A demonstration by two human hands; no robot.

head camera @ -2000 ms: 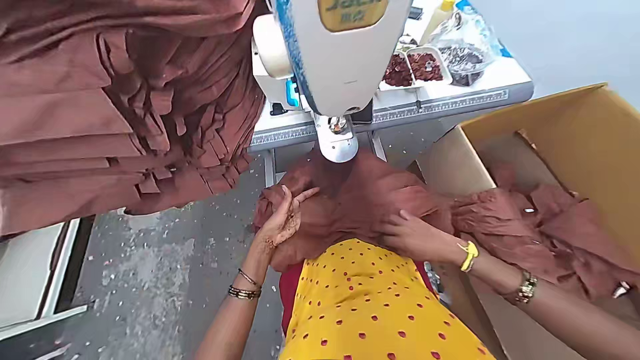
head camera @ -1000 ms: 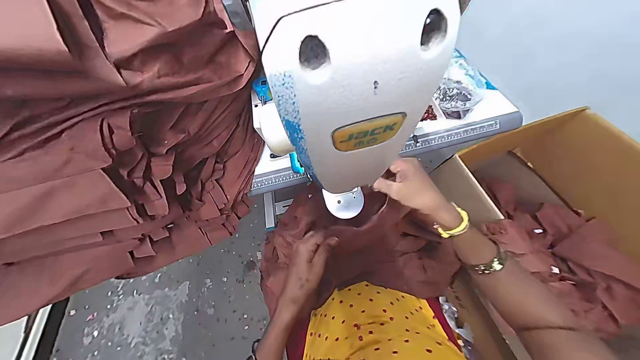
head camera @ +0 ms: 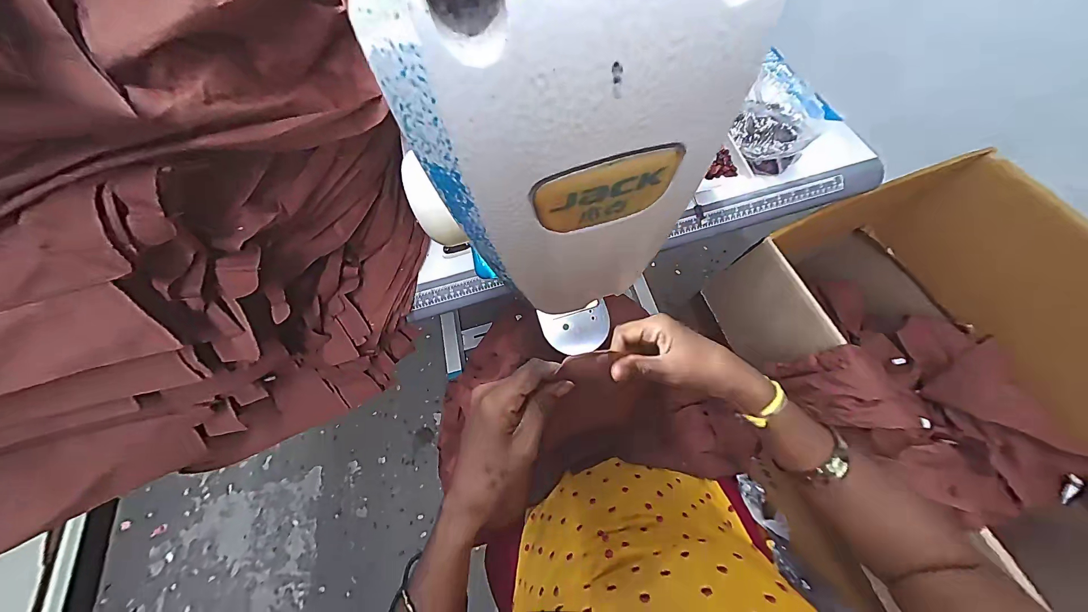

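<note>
The white head of a Jack sewing machine (head camera: 510, 110) fills the top centre, with a rounded white guard (head camera: 578, 330) at its lower end. Brown fabric (head camera: 629, 416) lies under it and across my lap. My left hand (head camera: 506, 425) pinches an edge of this fabric just below the guard, at its left. At the guard's right side, my right hand (head camera: 671, 357) has thumb and fingertips together on the same edge. The needle area is hidden behind the machine head.
A large pile of brown cloth pieces (head camera: 212, 280) hangs at the left. At right, an open cardboard box (head camera: 765, 297) holds more brown pieces. Behind the machine, the white table (head camera: 833, 161) carries a plastic-wrapped tub (head camera: 765, 140) and small dark red items (head camera: 721, 164). Scraps dot the grey floor (head camera: 255, 518).
Both hands, earlier spread apart on the fabric, are now close together at the guard with fingertips pinched. The view has moved closer to the machine head.
</note>
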